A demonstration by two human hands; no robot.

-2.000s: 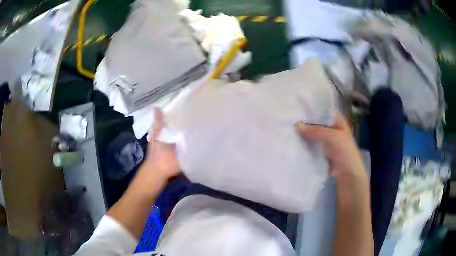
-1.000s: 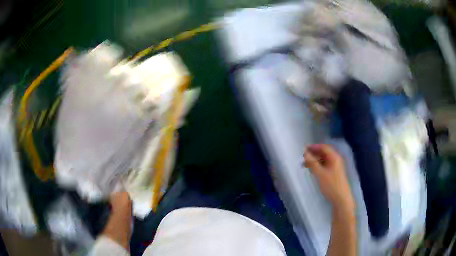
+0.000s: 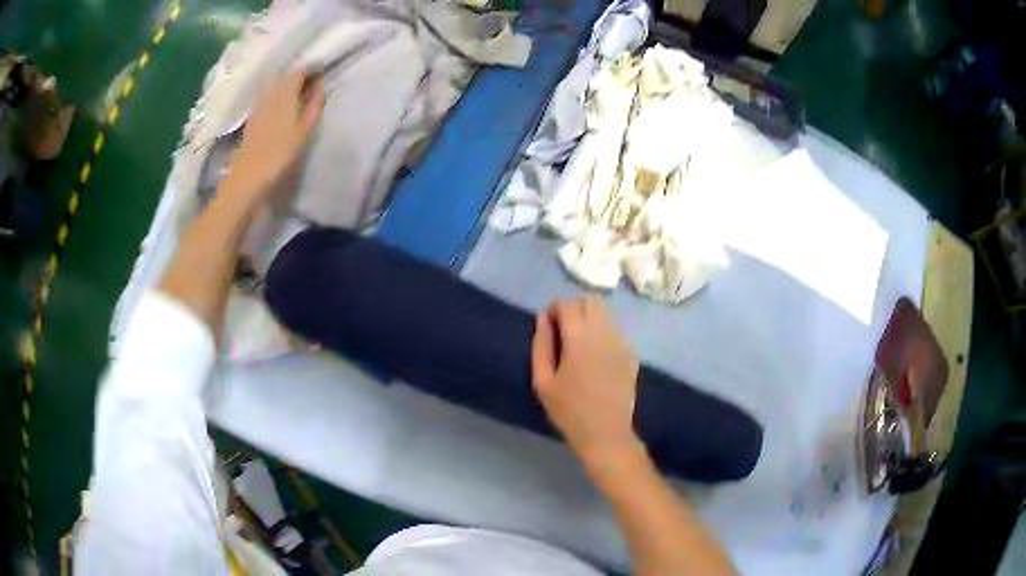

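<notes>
Beige-grey garment pieces (image 3: 366, 101) lie in a loose pile at the upper left of the pressing table. My left hand (image 3: 276, 129) is on the left part of this pile, slightly blurred; whether its fingers grip cloth cannot be told. The long dark navy pressing roll (image 3: 450, 338) lies slanting across the table. My right hand (image 3: 587, 371) rests over the roll's right half with curled fingers and no cloth in it. The iron (image 3: 883, 428) sits at the table's far right, beside a reddish-brown pad (image 3: 914, 349).
A worn blue board (image 3: 478, 146) runs under the garment pieces. Crumpled cream cloth pieces (image 3: 647, 169) and a white sheet (image 3: 816, 231) lie behind the roll on the pale table (image 3: 439, 439). Yellow-black marking (image 3: 70, 208) crosses the green floor at left.
The view has turned right to the pressing table. The grey piece both hands held two seconds ago is out of them. My left hand has moved from the trolley stack to the pile; my right is over the roll.
</notes>
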